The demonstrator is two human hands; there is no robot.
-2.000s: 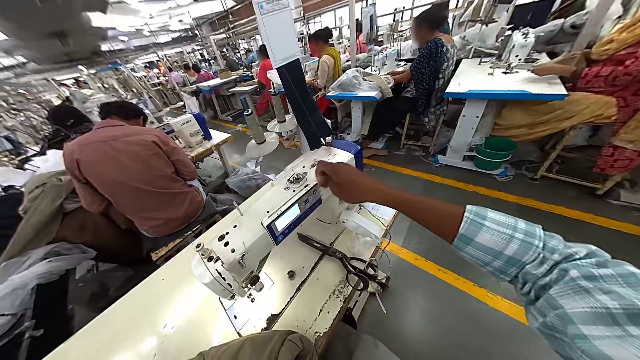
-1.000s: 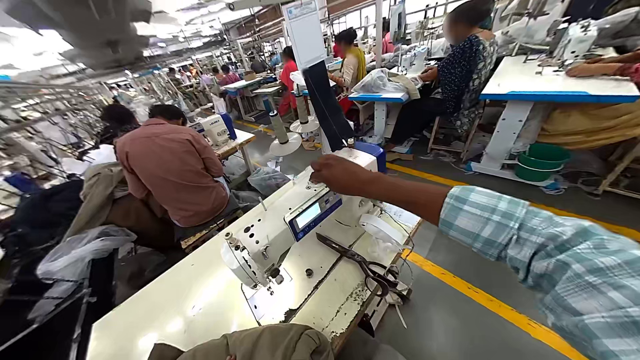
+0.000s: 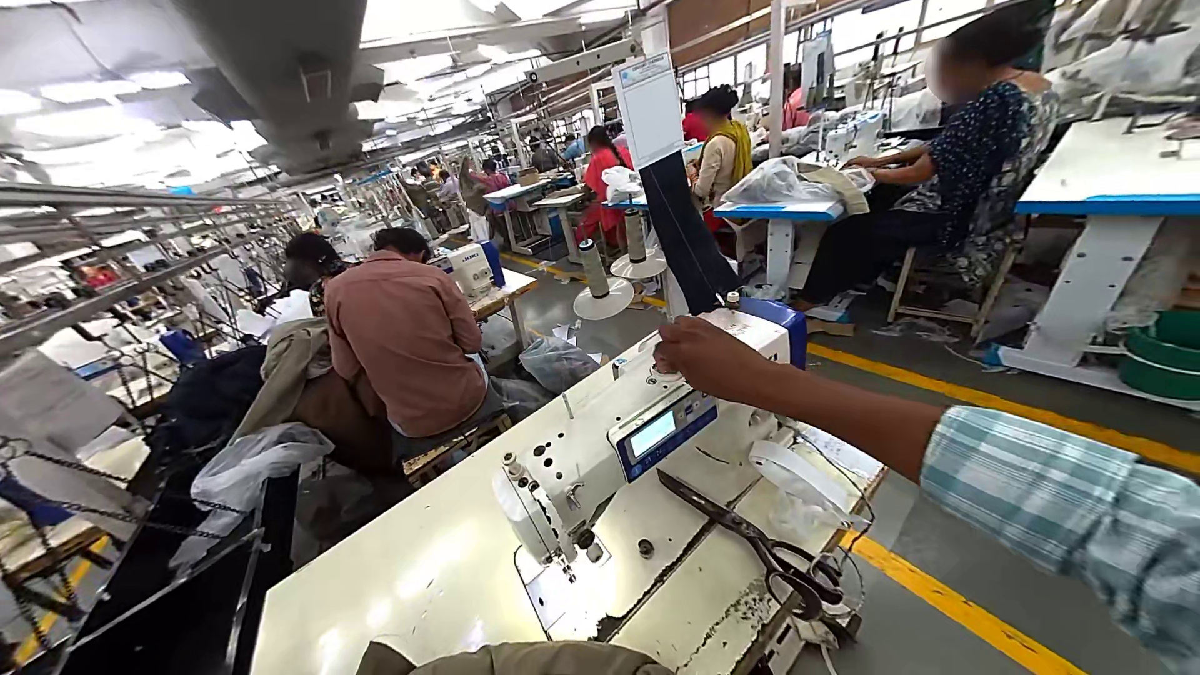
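My right hand (image 3: 705, 361), at the end of a checked sleeve, rests on top of the arm of a white sewing machine (image 3: 567, 459), its fingers curled down at the bobbin-winder area. Whether the fingers grip a small part there is hidden. Below the hand, the machine's control panel (image 3: 653, 433) is lit. The needle area glows under the machine's lamp. A pair of large dark scissors (image 3: 741, 525) lies on the table beside the machine. Olive-brown cloth (image 3: 544, 659) shows at the bottom edge. My left hand is out of view.
A dark fabric strip (image 3: 684, 230) and a paper sheet (image 3: 649, 111) hang behind the machine. Thread cones (image 3: 595, 269) stand beyond it. A co-worker in a brown shirt (image 3: 403, 342) sits at the left, another (image 3: 984, 150) at the right. A roll of white tape (image 3: 797, 473) lies beside the machine.
The view has turned toward the left, showing more ceiling and left side. My right hand stays at the top of the machine.
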